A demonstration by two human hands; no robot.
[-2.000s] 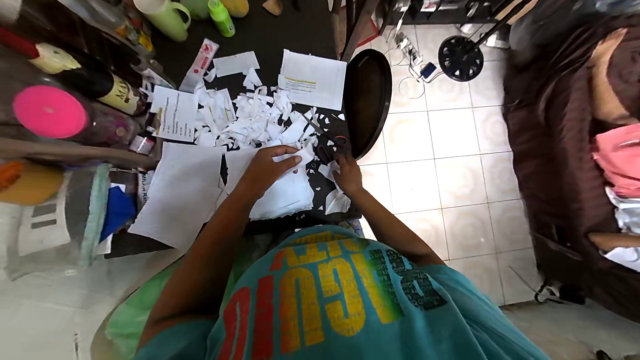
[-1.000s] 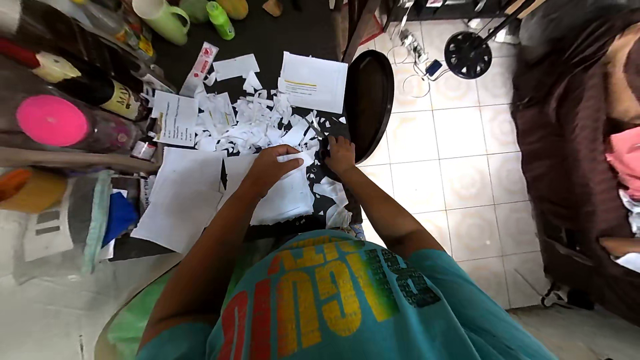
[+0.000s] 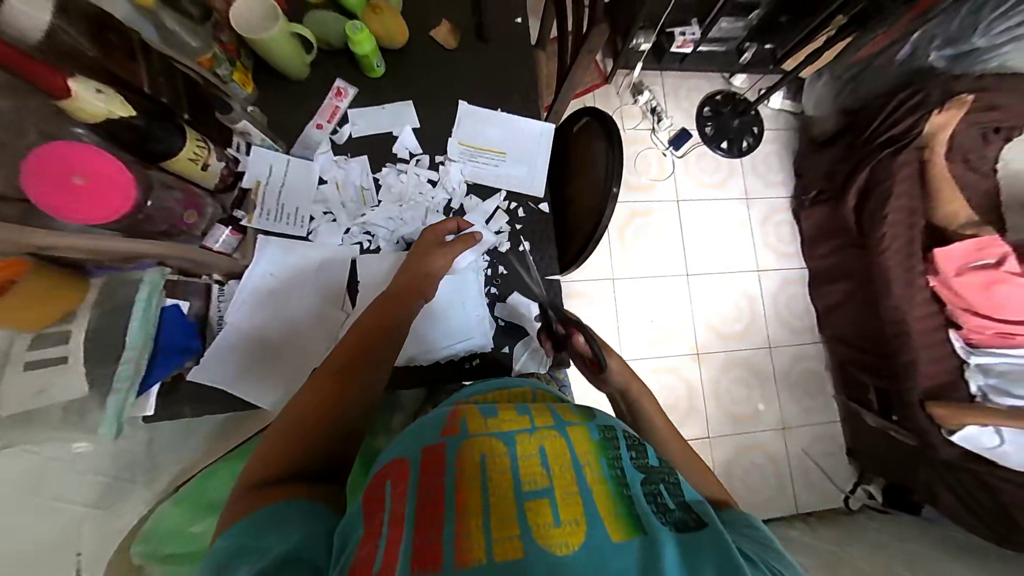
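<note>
My left hand (image 3: 438,254) pinches a small folded piece of white paper (image 3: 472,246) between thumb and fingers, above a stack of white sheets (image 3: 448,316). Lower right, at the table's edge, my right hand (image 3: 572,340) is closed round the handles of a pair of scissors (image 3: 544,298), whose blades point up and left toward the paper. A heap of cut paper scraps (image 3: 404,200) lies beyond my left hand. Small bits of paper are scattered between the hands, and larger scraps (image 3: 524,316) lie beside the scissors.
White sheets (image 3: 276,304) lie at the left, printed sheets (image 3: 502,148) beyond the scraps. A green mug (image 3: 276,36), a small green bottle (image 3: 365,50) and a dark wine bottle (image 3: 168,144) stand farther off. A dark round stool seat (image 3: 588,188) adjoins the table. Another person's arm (image 3: 948,160) rests at the right.
My right hand has moved down toward the table's near edge and now shows the scissors clearly. My left hand stays near the same place with the paper.
</note>
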